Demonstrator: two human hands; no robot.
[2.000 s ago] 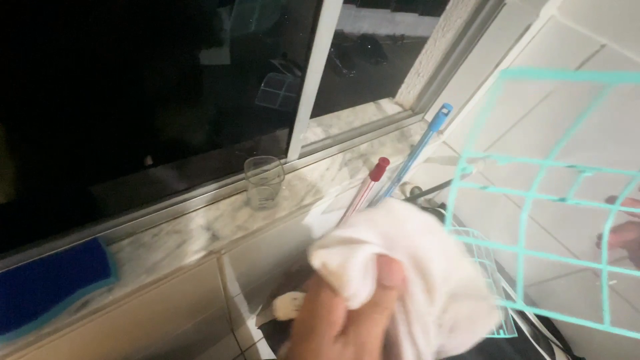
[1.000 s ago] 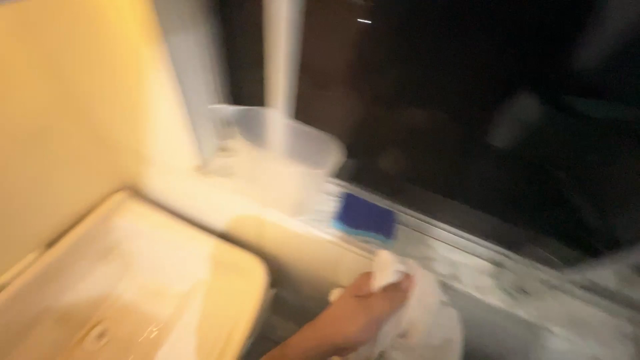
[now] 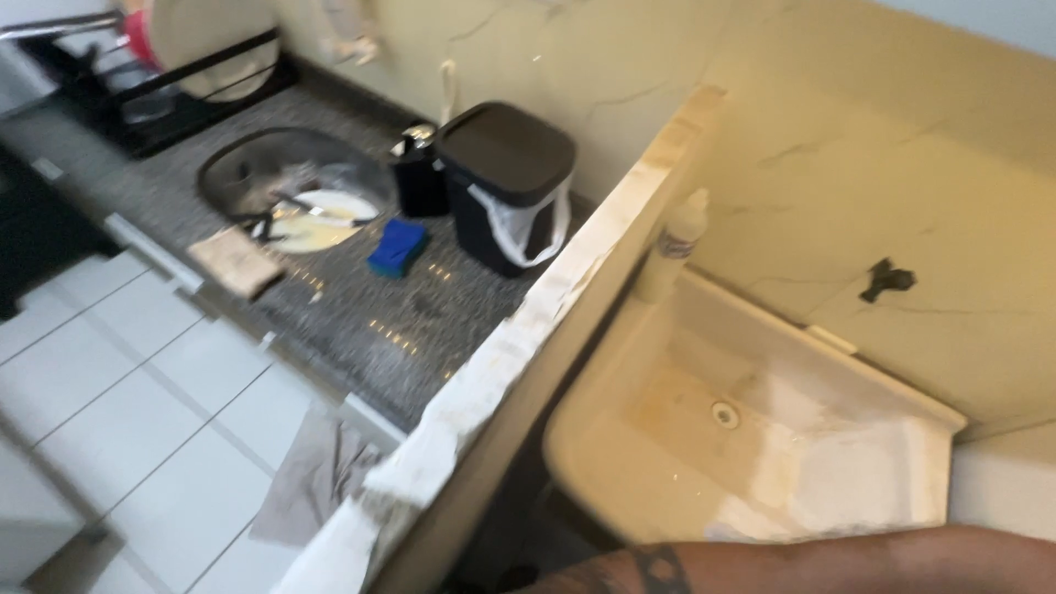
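Neither of my hands is in view. A tattooed forearm crosses the bottom right, in front of the lower edge of a beige laundry sink [image 3: 825,396]; its hand is out of frame. Beside that sink, a pale bottle [image 3: 672,247] stands near the dividing half wall [image 3: 511,346]. Across the wall, a dark granite counter [image 3: 330,346] holds a blue sponge [image 3: 398,247], a folded beige cloth [image 3: 237,261] and a steel sink [image 3: 223,177] with a plate [image 3: 322,223] and cutlery in it. A white cloth is not visible now.
A black lidded bin [image 3: 503,173] with a white liner stands by a dark dispenser [image 3: 419,177] behind the sponge. At the upper left is a black dish rack [image 3: 198,82]. A greyish cloth [image 3: 309,478] lies low over white floor tiles. The half wall's top is rough.
The view has swung from the window sill to the two sinks. The hand with the white cloth, seen in both earlier frames, has left the view.
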